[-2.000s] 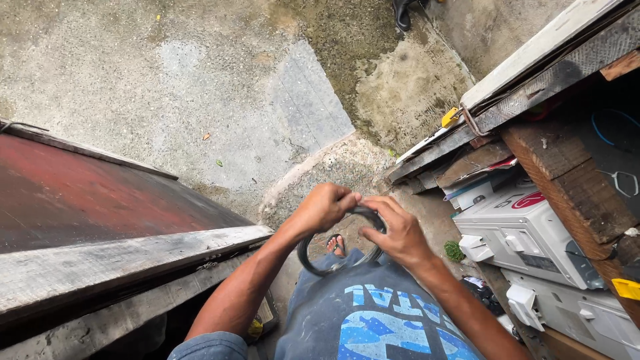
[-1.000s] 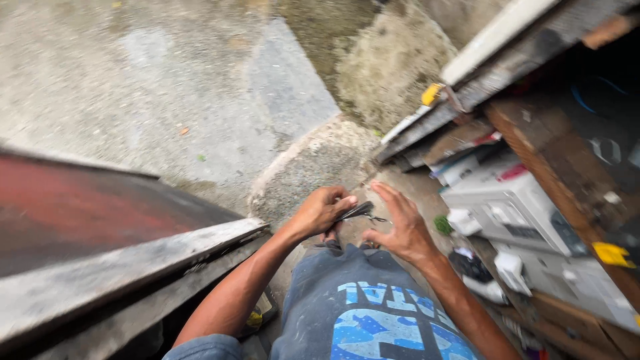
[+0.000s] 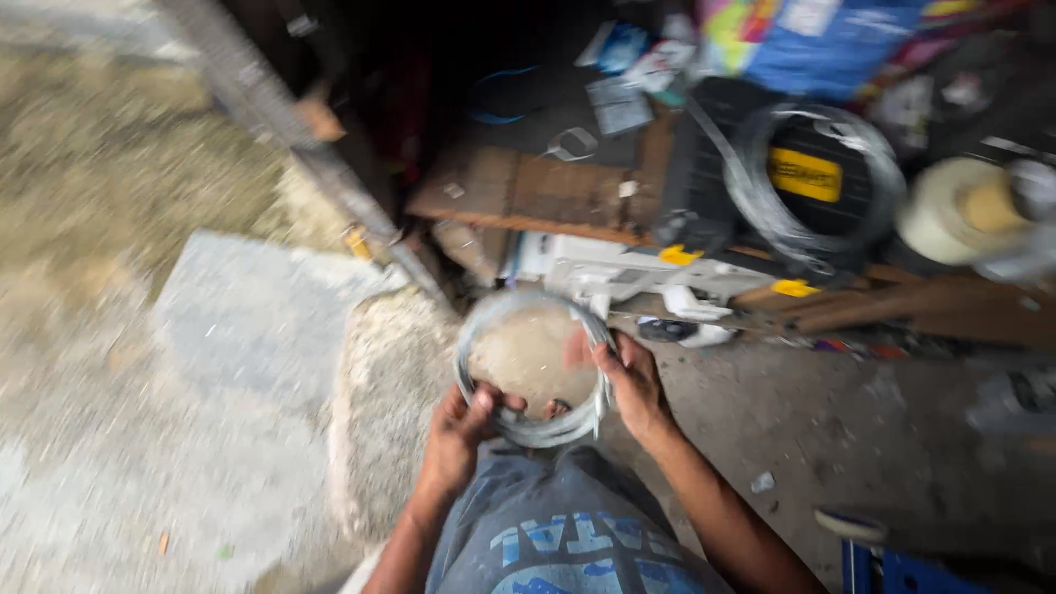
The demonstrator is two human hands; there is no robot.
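Note:
A coil of grey wire or thin cable (image 3: 528,301) is held level in front of my body, its loops bundled into a ring. My left hand (image 3: 466,425) grips the ring at its lower left, thumb on top. On the right side of the ring, my right hand (image 3: 629,375) is closed around the strands, with some fingers blurred inside the loop. A larger coil of similar wire (image 3: 879,177) lies on a black case with a yellow label (image 3: 804,175) on the bench, beyond my right hand.
A wooden bench (image 3: 553,186) runs along the far side, bearing a blue cable loop and packets. Spools (image 3: 957,210) stand at its right. White casings (image 3: 619,264) lie beneath. A blue object (image 3: 907,573) is at lower right, and a concrete step (image 3: 396,412) at left.
The view has swung right toward the bench. My right hand, apart from the coil one second ago, now holds it. The coil now shows as a wide ring between both hands.

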